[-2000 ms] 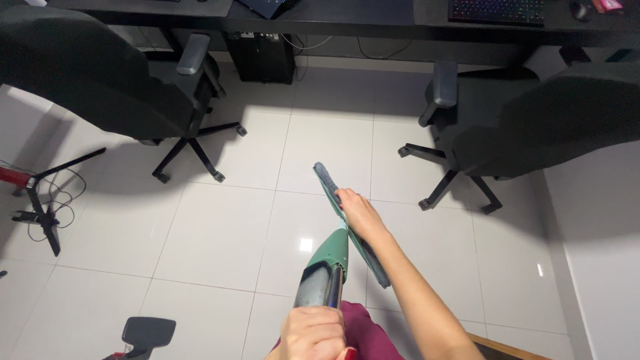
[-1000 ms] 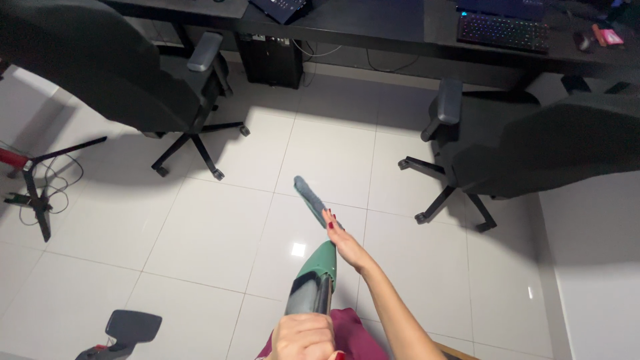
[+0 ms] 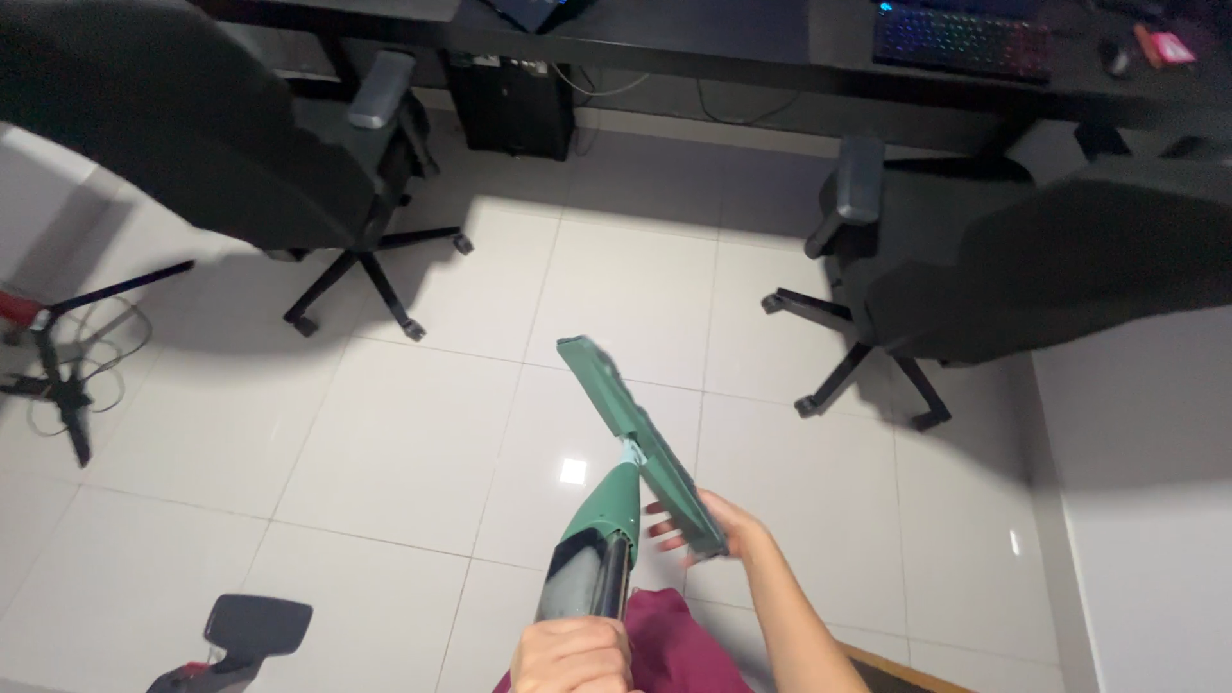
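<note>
A spray mop (image 3: 602, 510) with a green neck and a dark bottle is held up off the floor, its head end pointing away from me. My left hand (image 3: 573, 656) is closed around its pole at the bottom of the view. The flat green mop head (image 3: 616, 409) lies slantwise across the pole's end, with a dark grey pad along its far side. My right hand (image 3: 707, 529) is at the near right end of the mop head, fingers spread behind it; whether it grips that end is unclear.
Black office chairs stand at left (image 3: 361, 192) and right (image 3: 866, 279). Beyond them are a dark desk (image 3: 674, 43) with a lit keyboard (image 3: 962, 43) and a computer tower (image 3: 510, 106). A black stand (image 3: 58, 375) with loose cables is at left, a wall (image 3: 1145, 481) at right.
The mop head has turned, so its green plate now faces me. My right hand has moved from near the head's middle to its near right end, and its fingers have spread.
</note>
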